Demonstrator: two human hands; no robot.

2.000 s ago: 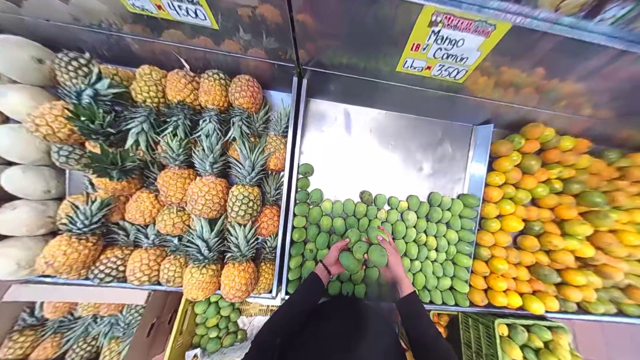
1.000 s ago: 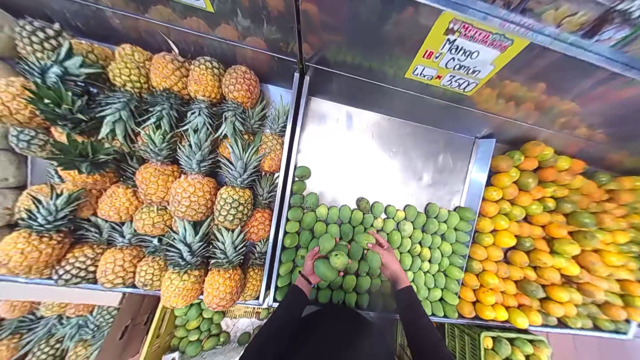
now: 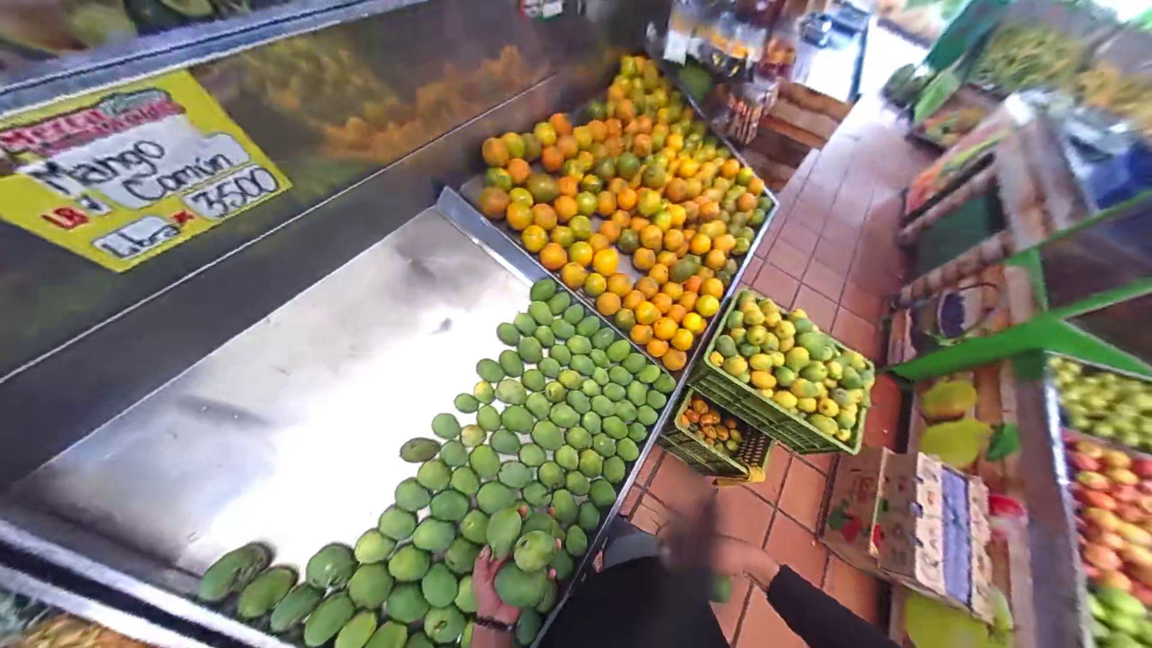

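Observation:
Green mangoes (image 3: 517, 418) lie in rows over the lower and right part of a steel display tray (image 3: 315, 378). At the tray's near edge my left hand (image 3: 495, 589) has its fingers curled around several green mangoes (image 3: 519, 585), above the others. My right hand (image 3: 715, 549) is strongly blurred, off the tray and over the tiled floor, to the right of my dark-clothed body. A small green thing (image 3: 720, 589) shows just below it; whether the hand holds it cannot be told. A yellow price sign (image 3: 135, 171) hangs on the steel back panel.
Beyond a metal divider (image 3: 486, 236) orange and yellow round fruit (image 3: 621, 216) fill the neighbouring bin. Green crates (image 3: 783, 432) of yellow-green fruit stand against the display on the right. Cardboard boxes (image 3: 927, 531) and other fruit stands line the far side of the tiled aisle (image 3: 810, 261).
The view has swung to the right. My right hand, over the mangoes in the earlier frames, is now away from them, over the floor. My left hand stays at the mangoes.

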